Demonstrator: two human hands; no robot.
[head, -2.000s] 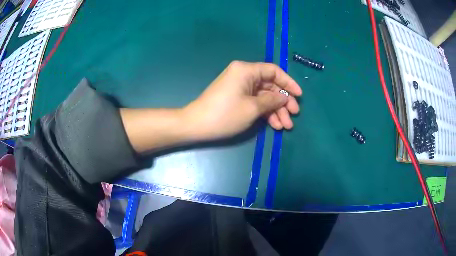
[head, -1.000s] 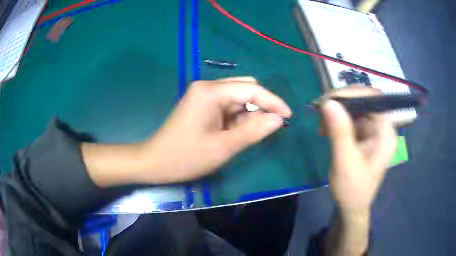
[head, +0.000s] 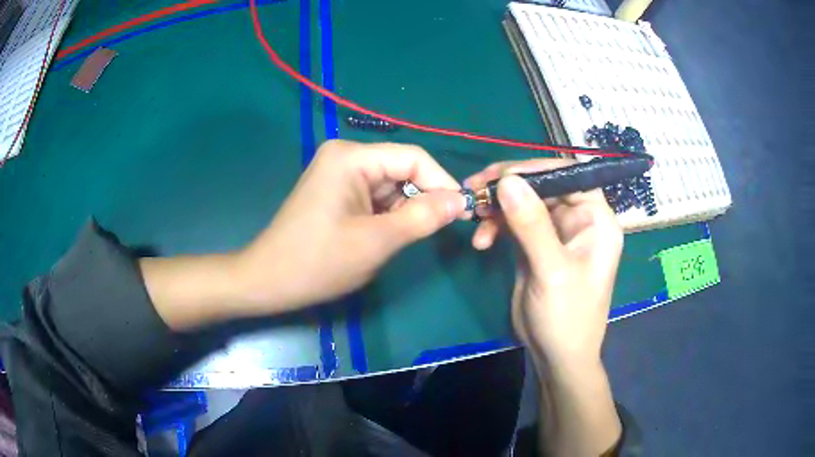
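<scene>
My left hand pinches a tiny black shiny unit between thumb and forefinger above the green mat. A small silvery piece also shows inside the curled fingers. My right hand holds the thick black test probe. Its coppery tip meets the unit, or lies right against it. The red lead runs from the probe's rear end across the mat. A short black ribbed row of units lies on the mat beyond my left hand.
A stack of white slotted trays stands at the right, with a heap of loose black units on top. A green label is at the table edge. A small brown piece and another white tray are at the upper left.
My right hand has come in with the probe and moved left to the unit. The view has shifted right. My left hand now pinches a black unit at its fingertips.
</scene>
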